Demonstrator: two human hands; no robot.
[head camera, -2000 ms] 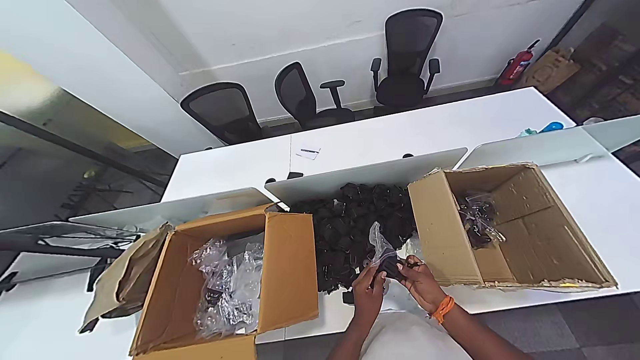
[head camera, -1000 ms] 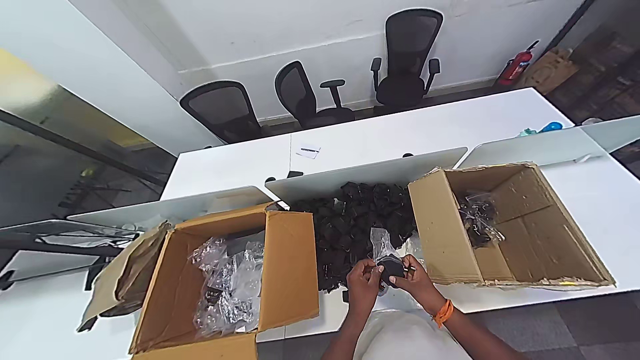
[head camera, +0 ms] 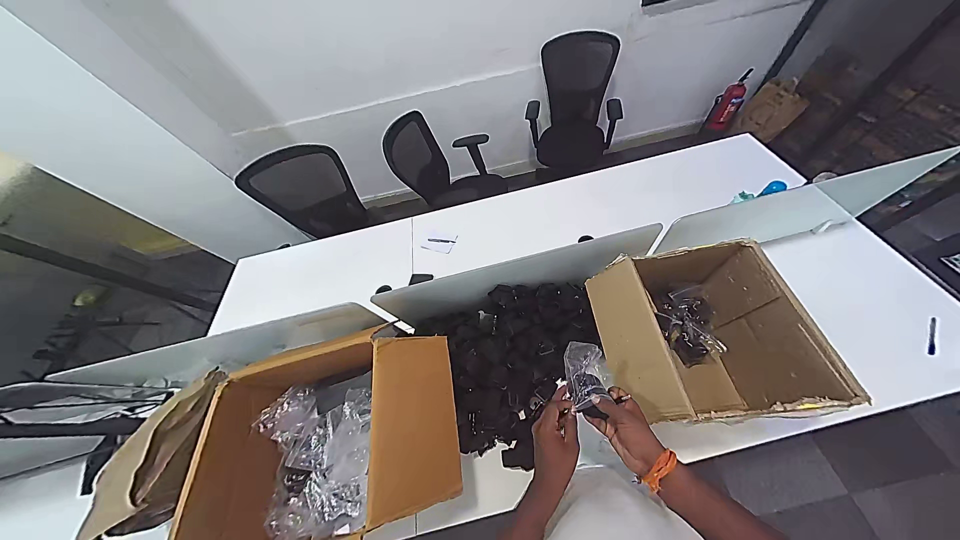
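Between my two hands is a clear plastic bag [head camera: 583, 364] with a small black item [head camera: 591, 391] in its lower part. My left hand [head camera: 556, 430] pinches the bag's lower left edge. My right hand [head camera: 624, 426], with an orange band at the wrist, grips the lower right side, fingers over the black item. Just beyond them lies a large heap of small black items [head camera: 510, 345]. The left cardboard box [head camera: 416, 427] holds crumpled clear bags [head camera: 322, 450]. A few bagged dark items [head camera: 686, 322] lie inside the right cardboard box [head camera: 641, 337].
A low frosted divider [head camera: 525, 262] stands behind the heap. Brown paper [head camera: 150, 457] leans at the left box. On the white desk beyond lies paper with a pen [head camera: 441, 241]; a dark pen [head camera: 932, 335] lies far right. Several black chairs [head camera: 574, 97] stand behind.
One second ago both hands held the black item with the clear bag beyond it; now the item shows inside the bag's lower part. Both boxes have stayed in place.
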